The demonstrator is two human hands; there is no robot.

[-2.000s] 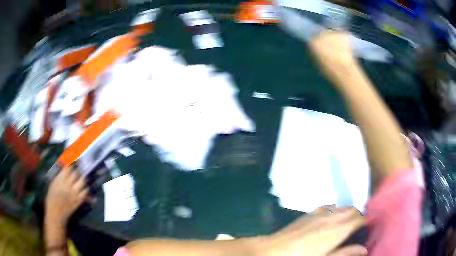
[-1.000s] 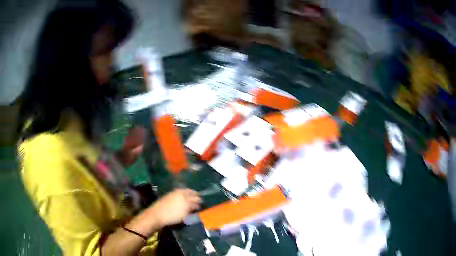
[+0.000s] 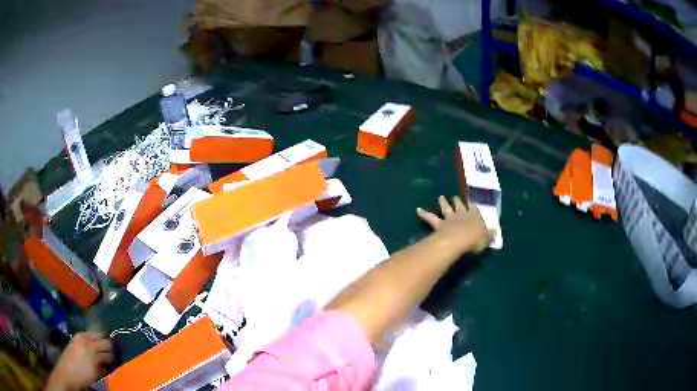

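My left hand [image 3: 461, 223], at the end of a pink sleeve, reaches over the table with fingers spread. It is at the near end of a white and orange retail box [image 3: 480, 169] lying right of centre. The box's near end flap is open. The hand overlaps the box's lower left edge; I see no closed grip, and the thumb is hard to make out. My right hand is out of the picture. A crumpled white heap of wrapped units [image 3: 279, 279] lies under and beside my forearm.
Several orange-white boxes [image 3: 260, 200] pile up left, near tangled white cords [image 3: 126, 179] and a clear bottle [image 3: 174, 114]. Another box [image 3: 384, 130] stands farther back. Flat orange cartons [image 3: 587, 182] and a label strip [image 3: 657, 229] lie right. Another person's hand [image 3: 84, 360] is lower left.
The view has swung left and then partly back right, and now reaches farther across the table. My left arm has come into view, extended to the single box. The other person is now mostly cut off.
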